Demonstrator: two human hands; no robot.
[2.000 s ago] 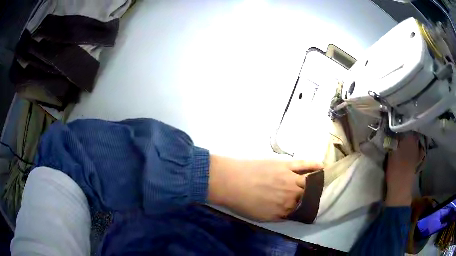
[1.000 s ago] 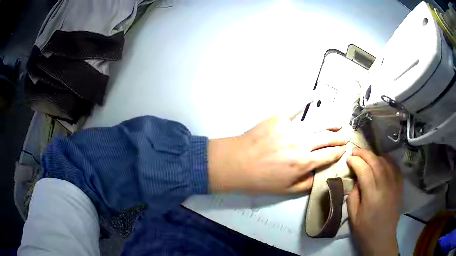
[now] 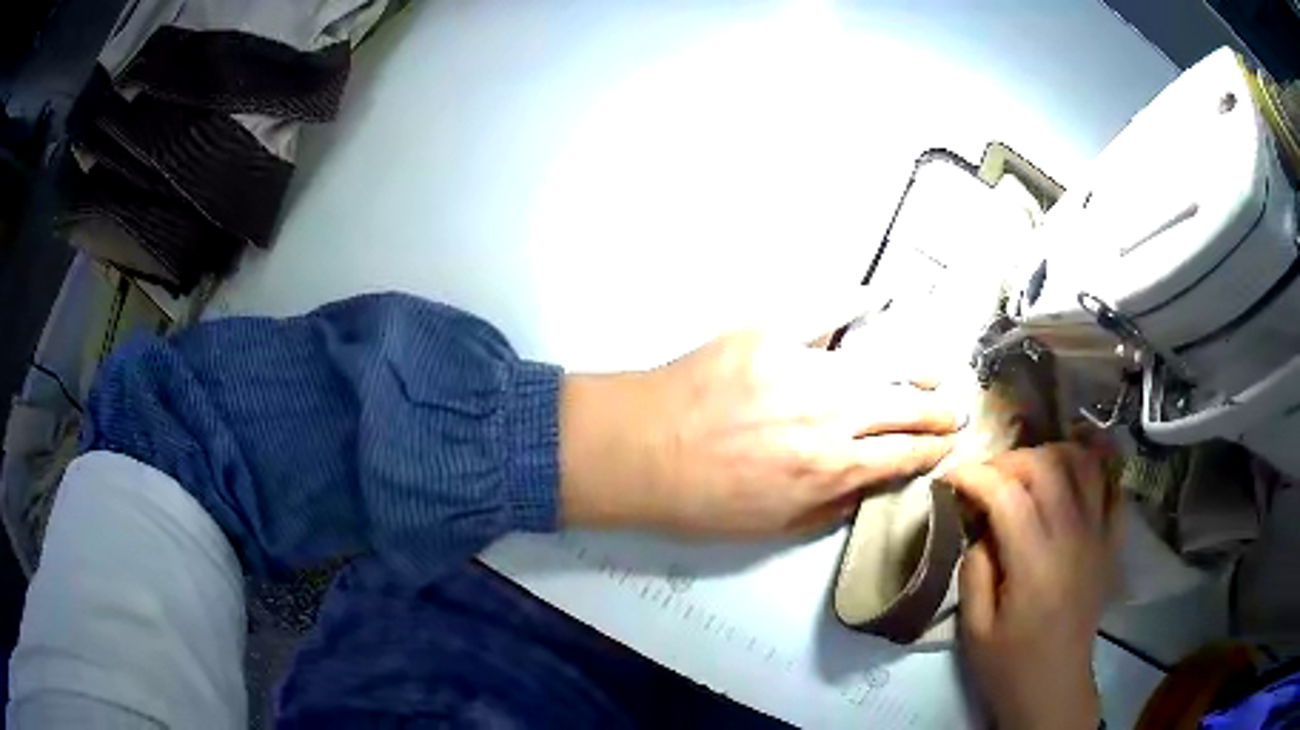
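Note:
A beige garment piece (image 3: 887, 549) with a folded brown band (image 3: 934, 578) lies at the front of the sewing machine (image 3: 1176, 214). The band forms an open loop near the table's front. My left hand (image 3: 756, 435) lies flat on the cloth, fingers reaching toward the presser foot (image 3: 1005, 350). My right hand (image 3: 1041, 549) holds the cloth beside the loop, fingertips just in front of the foot. The cloth under the foot is washed out by glare, and my hands hide part of it.
A stack of beige pieces with dark brown ends (image 3: 214, 136) lies at the upper left. The white table (image 3: 570, 171) has printed ruler marks along its front edge. More bunched cloth (image 3: 1212, 492) is under the machine head. An orange-brown ring (image 3: 1190, 685) is at the lower right.
My right hand has come from behind the machine head to the cloth in front of the foot. My left hand has moved from gripping the brown band to lying flat near the foot.

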